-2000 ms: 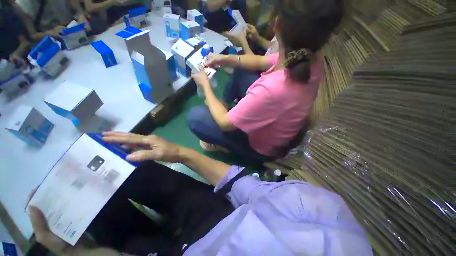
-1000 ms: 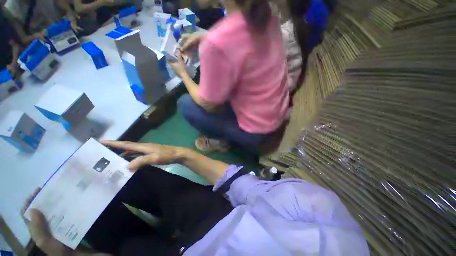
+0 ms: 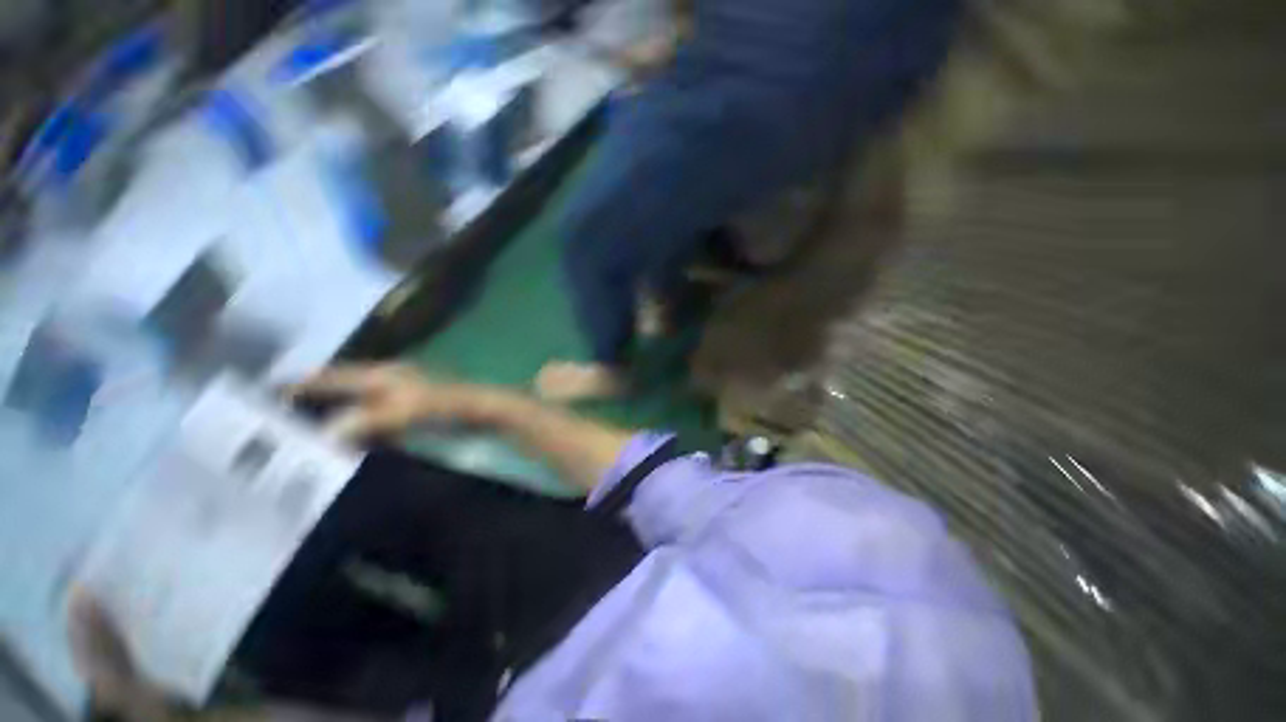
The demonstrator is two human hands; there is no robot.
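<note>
The picture is strongly blurred. A white-faced retail carton [image 3: 212,522] with a small dark square printed on it is held tilted at the table's near edge, over my black-trousered lap. My left hand [image 3: 113,656] grips its lower end, thumb on the white face; the hand is partly cut off by the bottom edge. My right hand [image 3: 367,402] is at the carton's upper end, fingers stretched over the edge and thumb near the corner. The carton's underside and the fingers below it are hidden.
Blurred blue and white cartons [image 3: 381,184] stand on the long white-topped table [image 3: 127,296]. A person in dark blue trousers [image 3: 691,155] is beyond my right arm on the green floor [image 3: 494,310]. Brown cardboard stacks [image 3: 1128,325] under shiny wrap are at the picture's right.
The neighbour has risen from sitting; dark blue legs now show where the pink top was. My view has blurred. The carton and both hands stay in about the same place.
</note>
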